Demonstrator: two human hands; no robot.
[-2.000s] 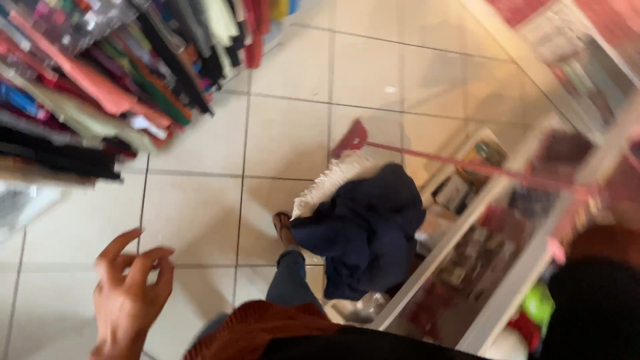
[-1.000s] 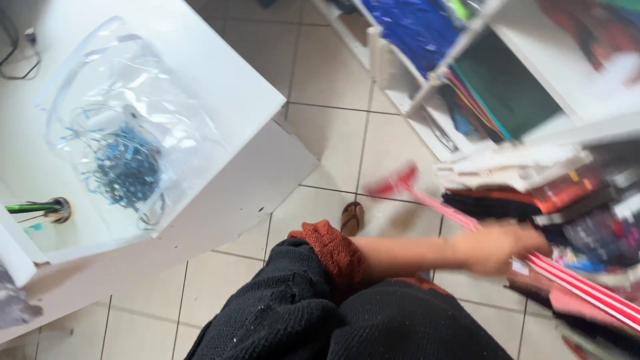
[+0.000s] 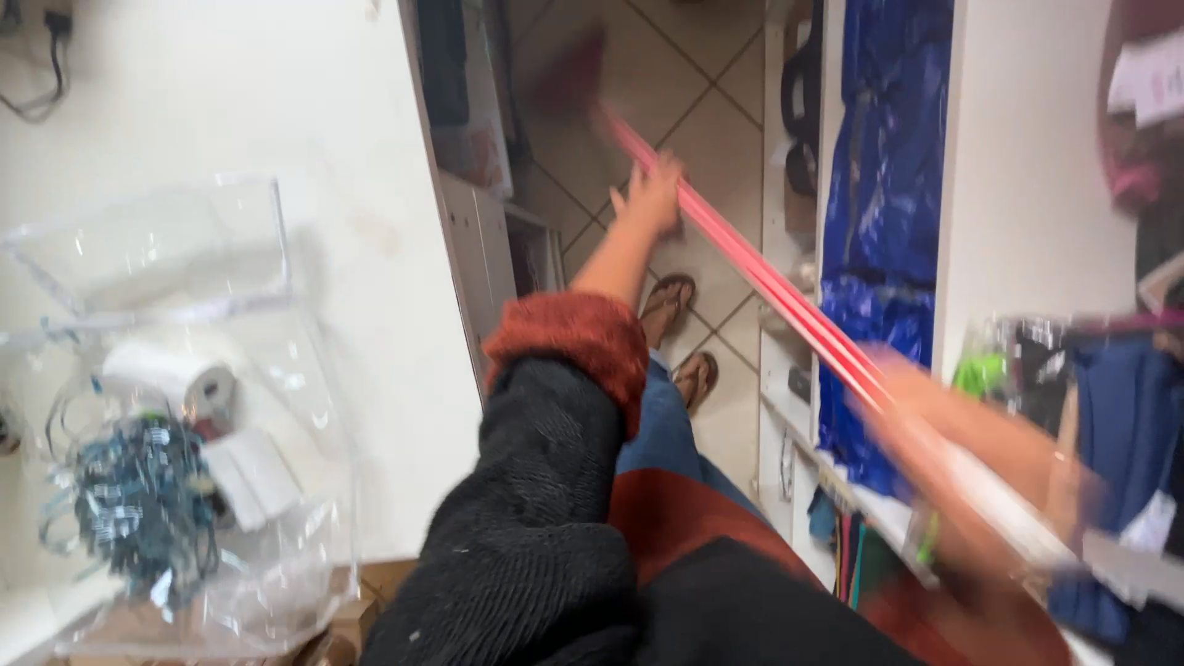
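Observation:
A broom with a red-and-white striped handle (image 3: pixel 768 277) runs slantwise from the lower right up to its blurred dark red head (image 3: pixel 569 79) at the top. Around the handle's lower part is my left or far arm's pair: my left hand (image 3: pixel 657 194) is at the handle nearer the head, some of its fingers spread, and my right hand (image 3: pixel 888 388), badly blurred, grips the handle farther up, at the right. Both hands' fingertips are partly hidden or smeared by motion. Below the handle my sandalled feet (image 3: pixel 680 310) stand on the tiled floor.
A white counter (image 3: pixel 370 277) at the left bears a clear plastic bag (image 3: pixel 305 370), a white paper roll (image 3: pixel 171 375) and a tangle of bluish strings (image 3: pixel 143 499). White shelves (image 3: pixel 1027 139) with blue plastic packs (image 3: pixel 893 157) and folded clothes (image 3: pixel 1119 407) line the right. Tiled floor (image 3: pixel 712 139) lies between.
My view has swung to the aisle between counter and shelves. The broom handle, held by one visible hand a second ago, now has both hands at it.

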